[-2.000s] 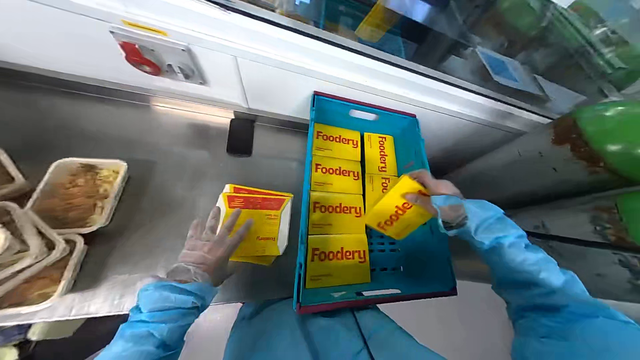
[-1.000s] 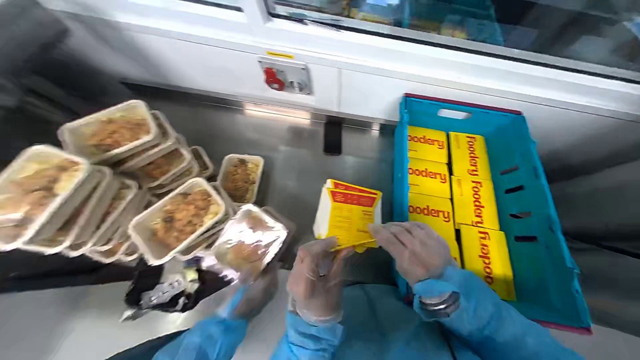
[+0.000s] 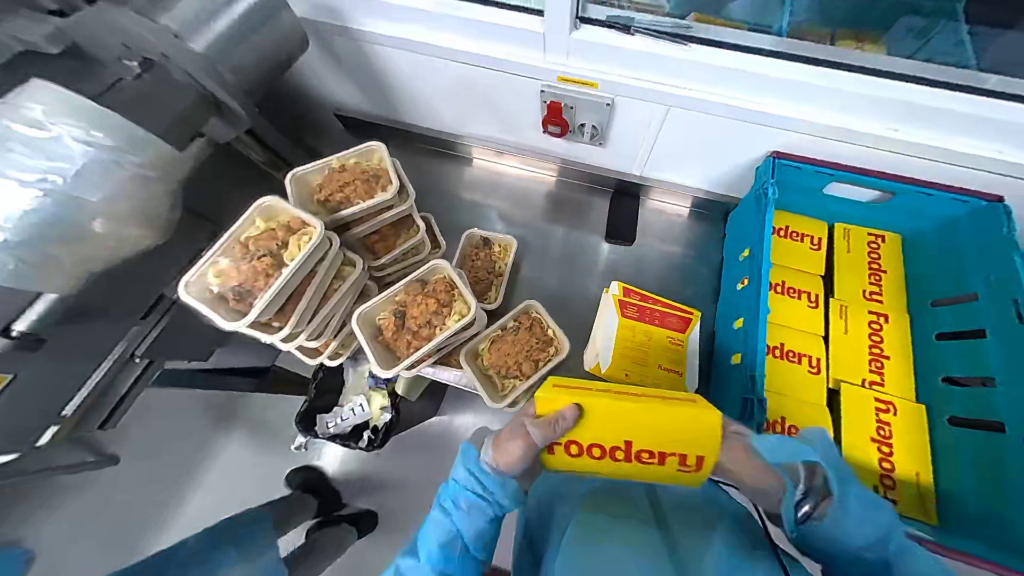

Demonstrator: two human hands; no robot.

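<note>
A yellow printed carton (image 3: 628,428) is held in front of my body, with my gloved left hand (image 3: 524,440) gripping its left end, thumb on top. At its right end is my gloved right hand (image 3: 748,464), partly hidden by the carton. Just beyond it, a small stack of flat carton sleeves (image 3: 646,340) lies on the steel worktop. A blue-green plastic crate (image 3: 740,304) stands at the right and holds several yellow cartons (image 3: 870,268). Film-covered trays of pasta with sauce (image 3: 520,352) sit left of my hands, one near the held carton.
Stacked food trays (image 3: 252,264) lean at the worktop's left. A black object (image 3: 622,216) lies by the wall, near a red socket (image 3: 555,118). Below the edge are a bin with waste (image 3: 348,412) and another person's legs (image 3: 316,512). Machinery stands far left.
The flat sleeve stack was at my hands a second ago; now both hands hold a formed carton. The other person's hand and the tray beside it are gone from there. The view has shifted left.
</note>
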